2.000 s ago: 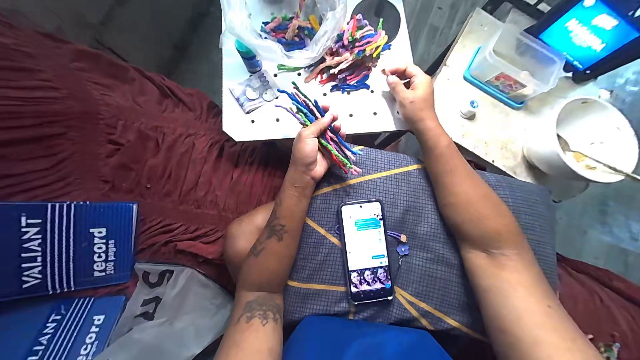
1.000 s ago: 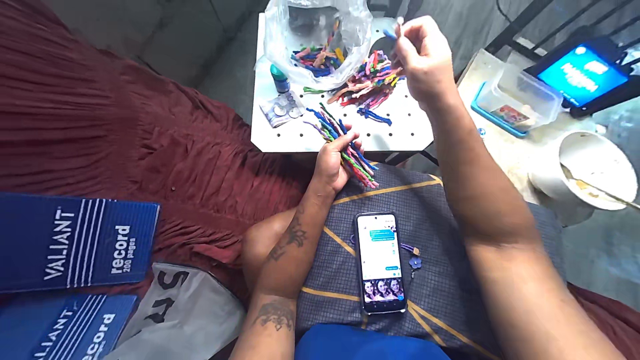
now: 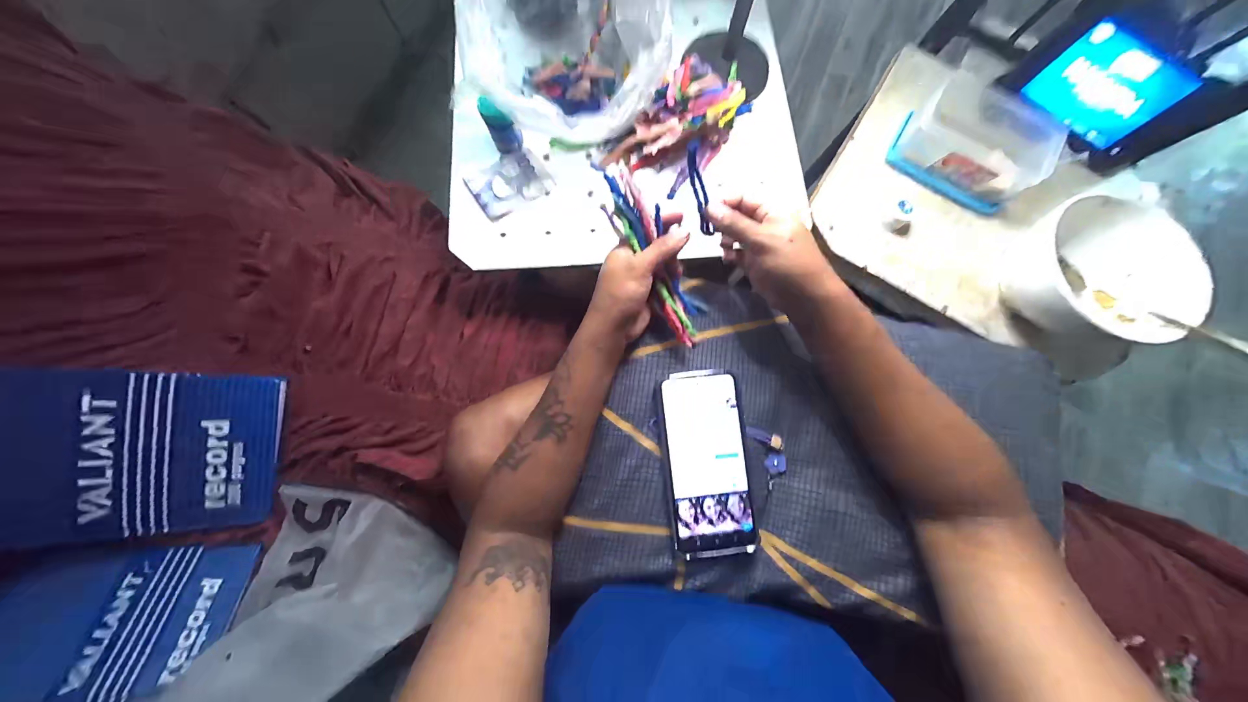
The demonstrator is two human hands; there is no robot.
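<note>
My left hand (image 3: 639, 278) grips a bundle of thin multicoloured braided cords (image 3: 634, 219) at the near edge of a white perforated table (image 3: 575, 239). Just right of the bundle, my right hand (image 3: 765, 239) pinches a dark blue looped cord (image 3: 698, 190) between thumb and fingers. Past both hands lies a loose pile of coloured cords (image 3: 682, 117), next to a clear plastic bag (image 3: 643, 58) with more of them inside. A smartphone (image 3: 707, 458), its screen lit, rests on the grey checked cushion (image 3: 838, 546) over my lap.
A green-capped bottle (image 3: 499, 125) and a small clear packet (image 3: 507, 183) stand left on the table. To the right are a plastic container (image 3: 985, 146), a white pot (image 3: 1121, 263) with a utensil, and a lit screen (image 3: 1111, 83). Blue record books (image 3: 136, 458) lie at left on red cloth.
My right hand has come down from above the table's far right side to beside the bundle, with the dark blue cord in its fingers. My left hand keeps its hold on the bundle.
</note>
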